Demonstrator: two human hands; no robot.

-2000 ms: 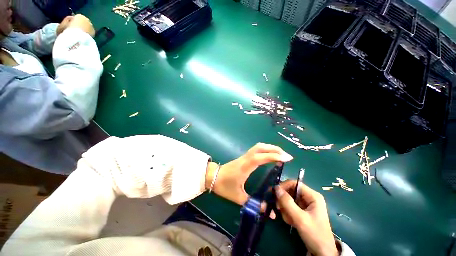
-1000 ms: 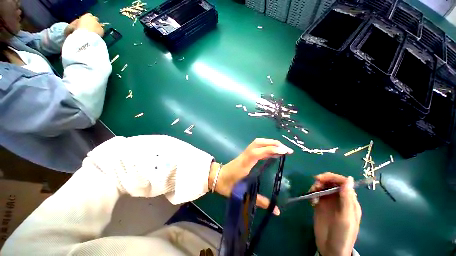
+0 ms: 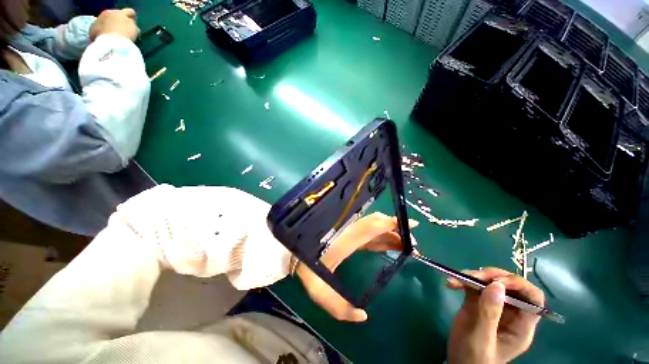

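A dark phone middle frame with gold marks inside is held up and tilted over the bench's near edge. My left hand grips it from behind and below, fingers partly hidden by it. My right hand holds the metal tweezers like a pen. Their tip is at the frame's lower right corner; whether it touches is hard to tell. No strip can be made out at the tip.
Pale liner scraps lie right of the frame, and a mixed pile is partly behind it. Stacked black trays stand at right, grey slotted trays behind. A black parts tray and a coworker's sleeve are at upper left.
The frame has been raised and turned so its inner face shows. The tweezers, apart from it a second ago, now have their tip at its corner, pointing up-left.
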